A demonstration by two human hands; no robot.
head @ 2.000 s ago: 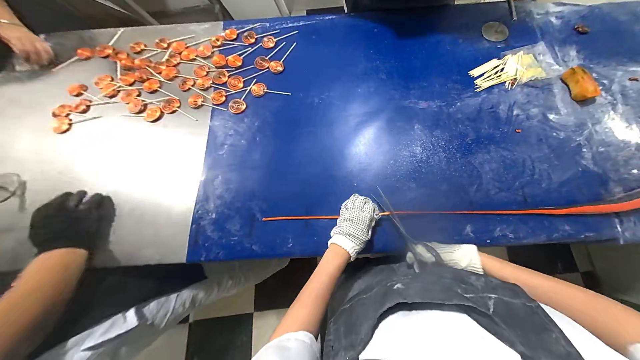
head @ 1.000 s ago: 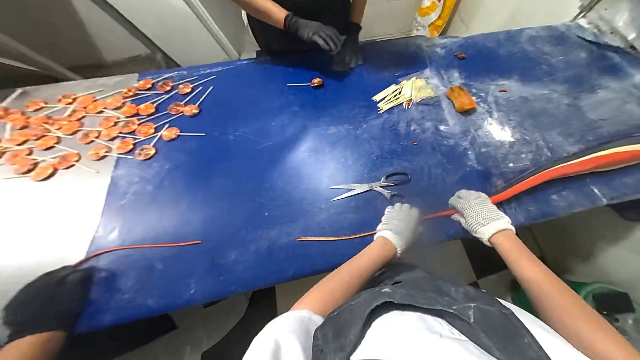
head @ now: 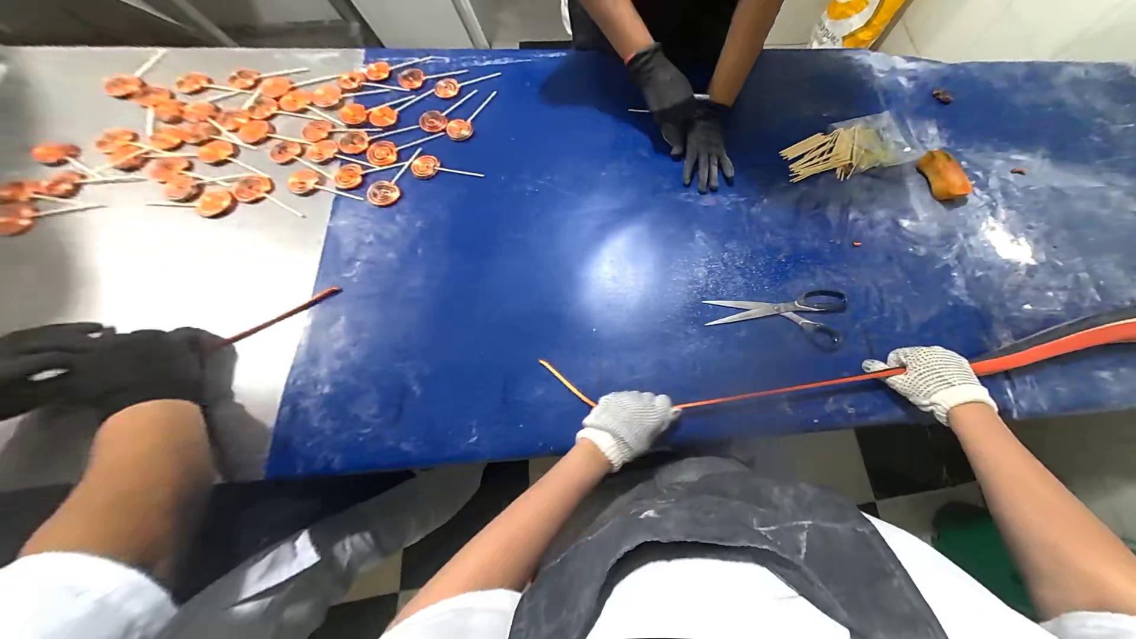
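Observation:
My left hand [head: 628,424], in a white knit glove, is closed around a thin orange candy rope [head: 781,390] near the table's front edge; a short bent end of the rope sticks out to its left. Farther right, my right hand [head: 932,377], gloved alike, grips the same rope where it starts to thicken into a red and orange strip [head: 1056,349]. Scissors with black handles [head: 781,311] lie with blades apart on the blue table, behind and between my hands.
Orange spiral lollipops [head: 253,131] cover the metal surface at left. A co-worker's black-gloved hands [head: 160,368] hold a dark red strand there. Another person's gloved hands [head: 688,129] press at the far edge, near wooden sticks [head: 830,153] and an orange lump [head: 944,175].
The scissors, earlier in my right hand, now lie on the table. My hands have moved apart along the rope. A strand is now under the left co-worker's hands. The view has shifted.

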